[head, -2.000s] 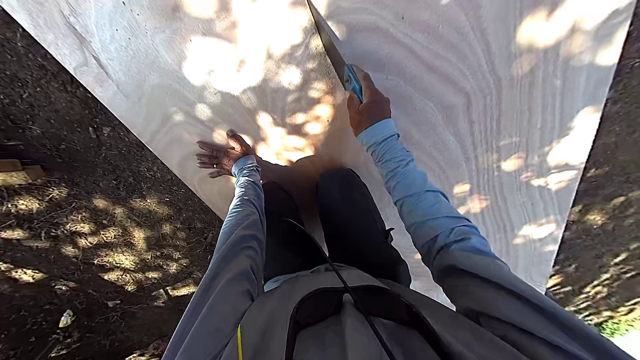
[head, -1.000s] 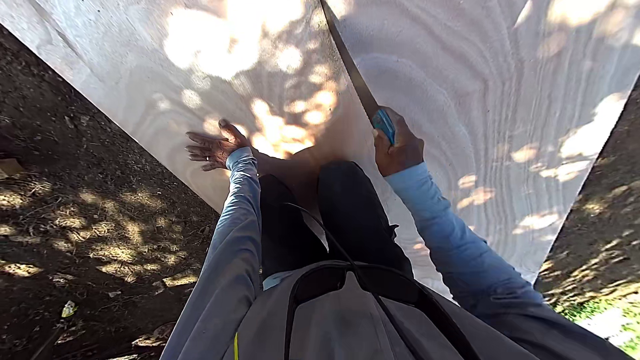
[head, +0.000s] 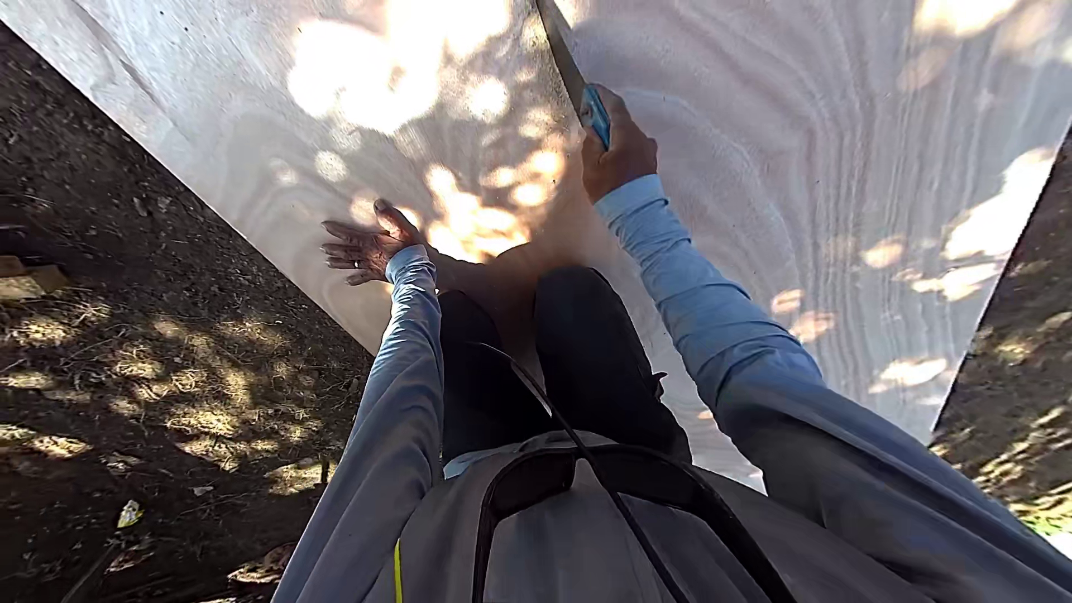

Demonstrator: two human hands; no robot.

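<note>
My right hand (head: 618, 144) is closed around the blue handle of a handsaw (head: 563, 57), whose blade points up and away over a large plywood sheet (head: 720, 117). The far end of the blade runs out of view at the top. Flat on the sheet, left of my knees, rests my left hand (head: 368, 244) with its fingers spread and a ring on one finger. Nothing is held in it. Whether the saw's teeth sit in the wood cannot be told.
My knees (head: 586, 335) are on the sheet. Bare soil with dry litter (head: 167, 377) lies beyond its left edge, and more ground (head: 1005, 368) beyond the right edge. A wood block (head: 29, 280) lies on the soil at the far left. Bright sun patches dapple the plywood.
The right hand drew the saw back toward my body by the middle frame, and has since moved forward again. My left hand has stayed on the sheet.
</note>
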